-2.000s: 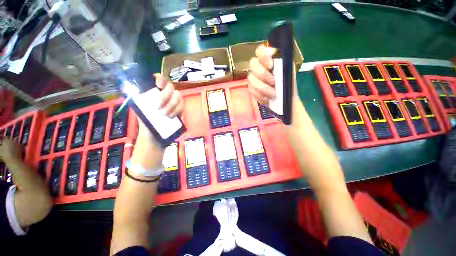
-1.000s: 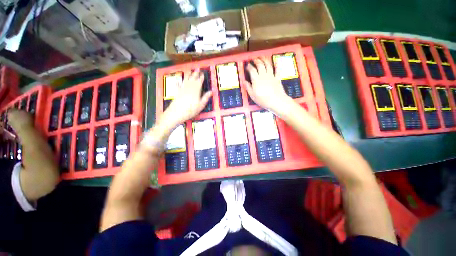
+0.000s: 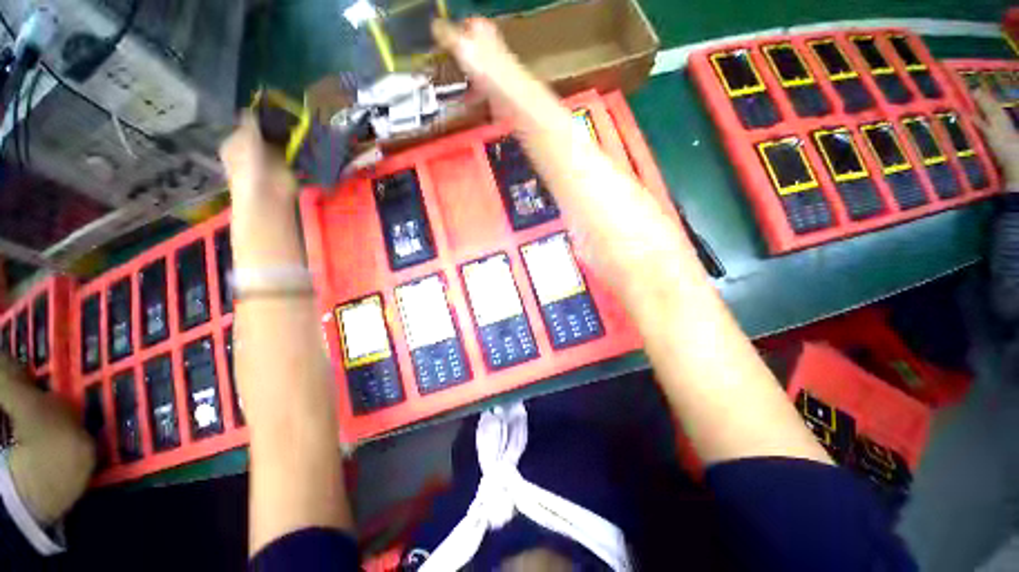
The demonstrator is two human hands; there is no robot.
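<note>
My left hand (image 3: 248,154), blurred, holds a yellow-bordered phone (image 3: 282,125) at the tray's upper left. My right hand (image 3: 478,54) holds another blurred yellow-bordered phone (image 3: 405,31) above the battery carton. The red foam tray (image 3: 355,251) in front of me has several phones with white lit screens in its near row, one being this phone (image 3: 492,310). Its far row holds two dark phones without a yellow border, left (image 3: 405,219) and right (image 3: 523,184), with an empty pocket between them. My right forearm partly covers a yellow-edged phone at the far right.
A carton (image 3: 475,117) holds white batteries (image 3: 400,103); the carton (image 3: 581,47) beside it shows no contents. Neighbouring trays lie left (image 3: 110,369) and right (image 3: 771,229). A dark stick (image 3: 704,255) lies right of my tray. Grey equipment (image 3: 145,89) is at far left. Other people's arms show at both sides.
My hands have moved up and away from the far-row pockets, now carrying phones. Dark borderless phones show in two pockets where my hands were; the white-screened phone between them has left its pocket.
</note>
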